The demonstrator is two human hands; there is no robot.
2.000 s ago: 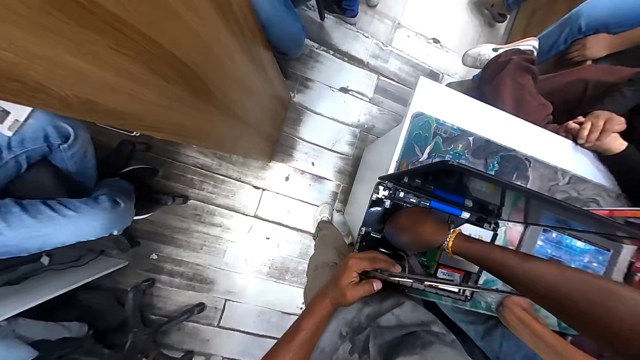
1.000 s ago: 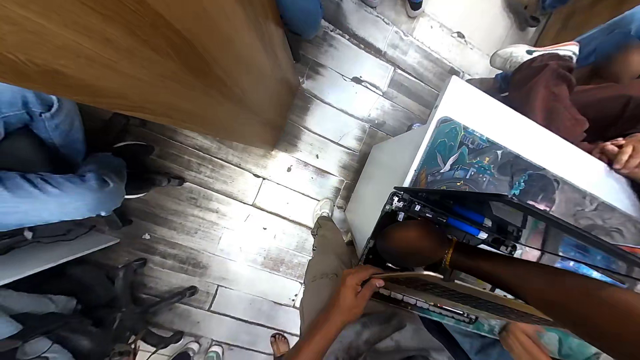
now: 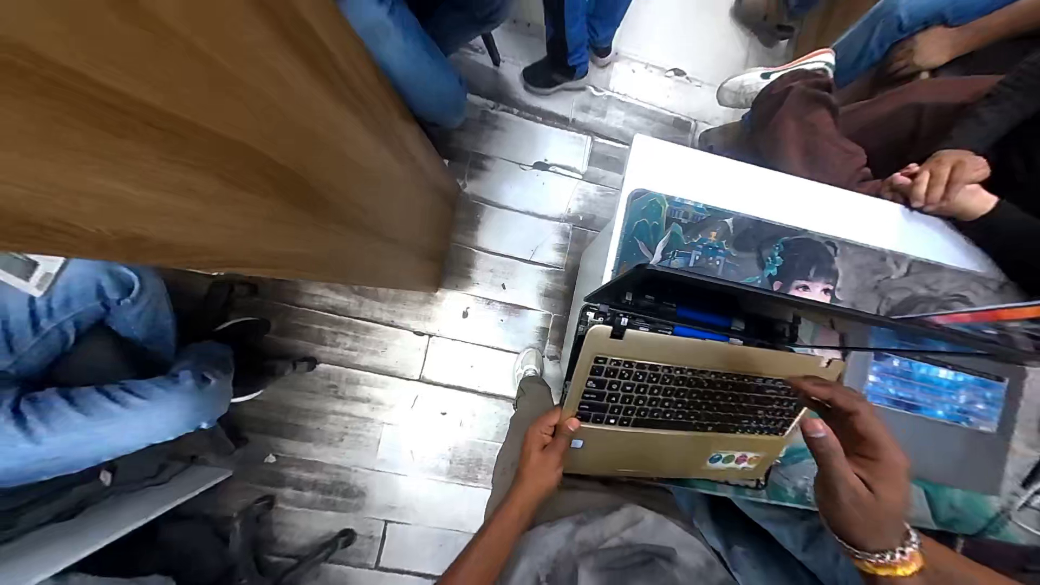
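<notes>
A gold laptop palm rest with a black keyboard lies over the opened laptop base, with a gap along its hinge side where internal parts and the blue battery show. My left hand grips the palm rest's left corner, thumb on top and fingers beneath. Over the right end of the keyboard is my right hand, fingers spread and thumb near the right edge; whether it touches cannot be told. The dark laptop lid stands tilted up behind the base.
A printed desk mat covers part of the white table. Another grey laptop lies to the right. A wooden cabinet is at upper left. Other people's hands rest beyond the table, and legs are at left.
The keyboard cover, raised on edge before, now lies over the base. My right hand, inside the open base earlier, has come out and moved to the keyboard's right end.
</notes>
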